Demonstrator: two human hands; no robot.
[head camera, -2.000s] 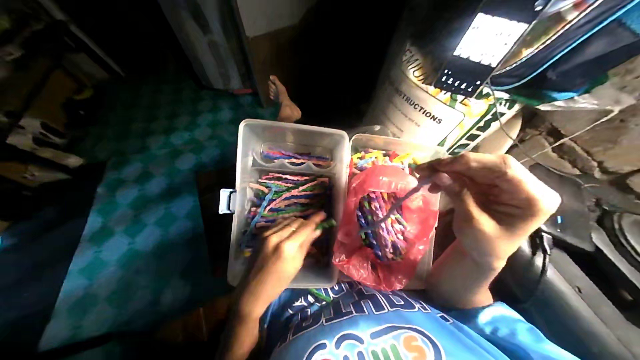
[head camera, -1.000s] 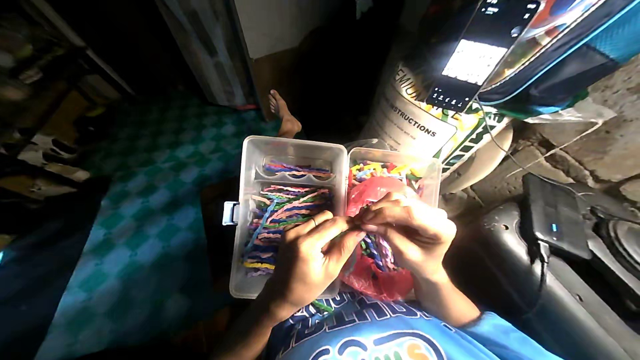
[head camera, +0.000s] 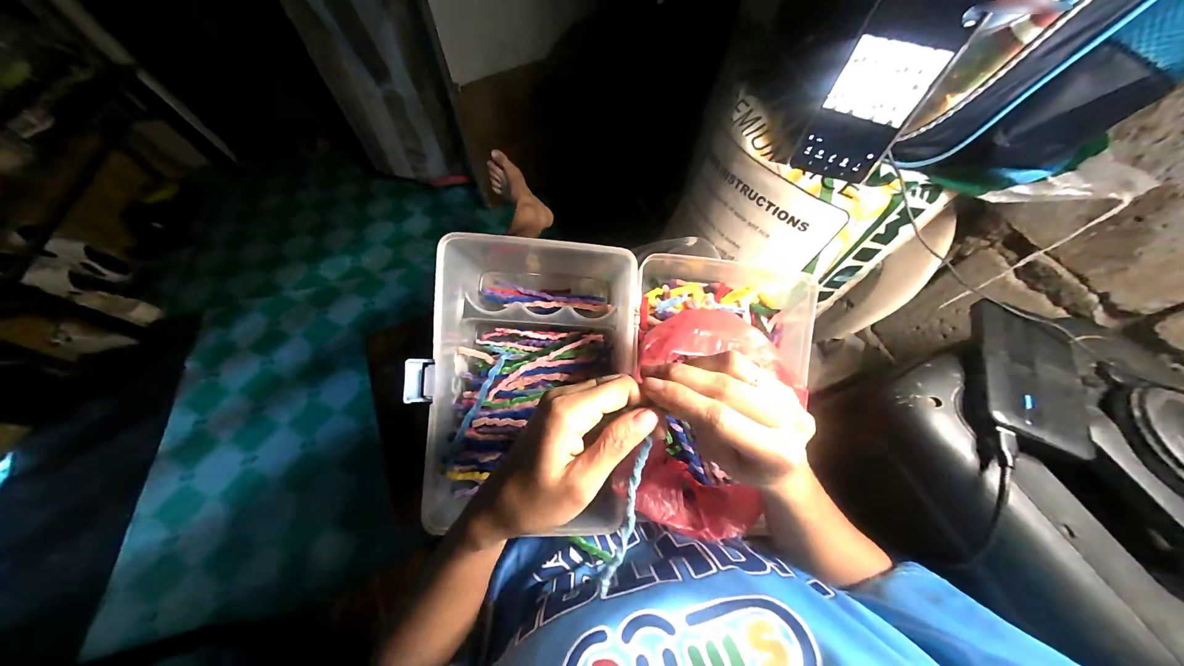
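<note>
My left hand (head camera: 564, 453) and my right hand (head camera: 735, 416) meet at their fingertips above the middle of an open clear plastic case (head camera: 442, 305). Between them they pinch the upper end of a light blue braided cord (head camera: 632, 495), which hangs down onto my shirt. Many coloured braided cords (head camera: 527, 398) lie in the left half of the case. A red plastic bag (head camera: 698, 338) with more cords sits in the right half, partly under my right hand. A green cord (head camera: 592, 549) rests on the shirt. The pinched end is hidden by my fingers.
Beyond the case stands a printed sack (head camera: 763, 185), with a lit phone (head camera: 879, 88) above it. A black power bank (head camera: 1036, 379) with a cable lies on a dark rounded surface at the right. A bare foot (head camera: 520, 194) shows on the floor behind the case.
Two seconds ago my hands were apart, the left over the cords and the right raised over the bag with a dark cord. They have come together, and a light blue cord now hangs from them.
</note>
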